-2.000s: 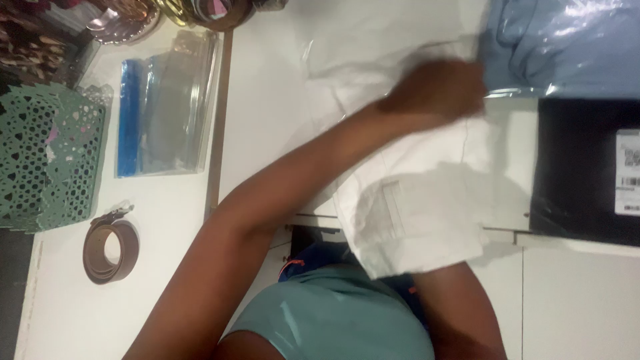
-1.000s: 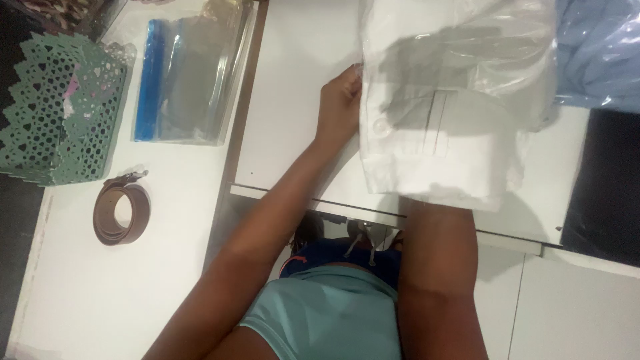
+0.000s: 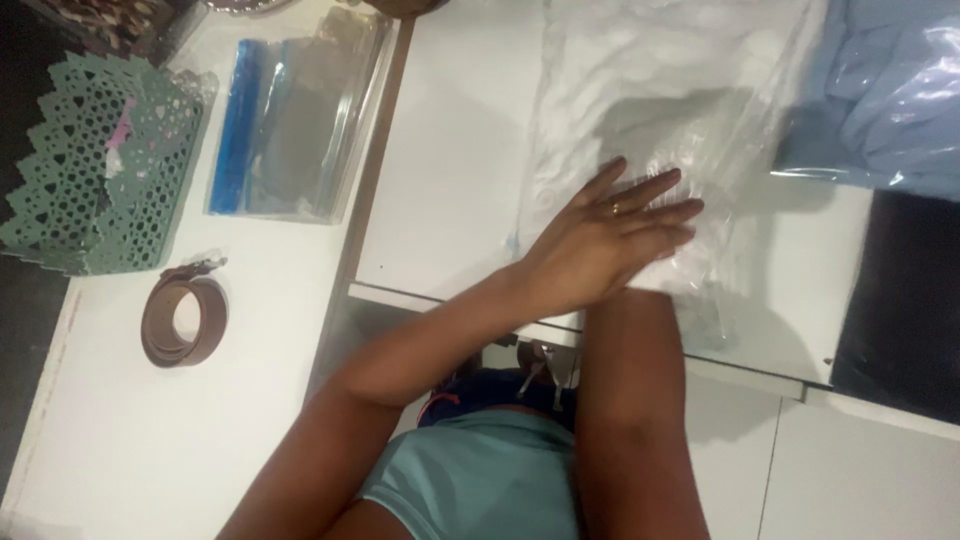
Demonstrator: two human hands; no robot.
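Observation:
A folded white garment [image 3: 660, 52] lies in a clear plastic bag [image 3: 720, 247] on the white table. My left hand [image 3: 607, 232], with a ring on one finger, rests palm down on the bag's lower part, its fingers extended and somewhat apart. The thumb is hidden. My right forearm reaches up to the bag's near end, just below my left hand. My right hand itself is hidden, and I cannot tell whether it is inside the bag or under it.
Blue fabric in clear plastic [image 3: 892, 90] lies at upper right, above a black package [image 3: 907, 300]. On the left table part are a green openwork basket [image 3: 105, 172], clear plastic bags with a blue strip [image 3: 300, 127] and a coiled brown belt [image 3: 184, 322]. A raised brown edge [image 3: 375, 150] divides the surfaces.
My left hand has moved from the garment's left edge onto the bag, and its fingers have spread. The bagged garment sits flatter and farther up the table. The view has shifted.

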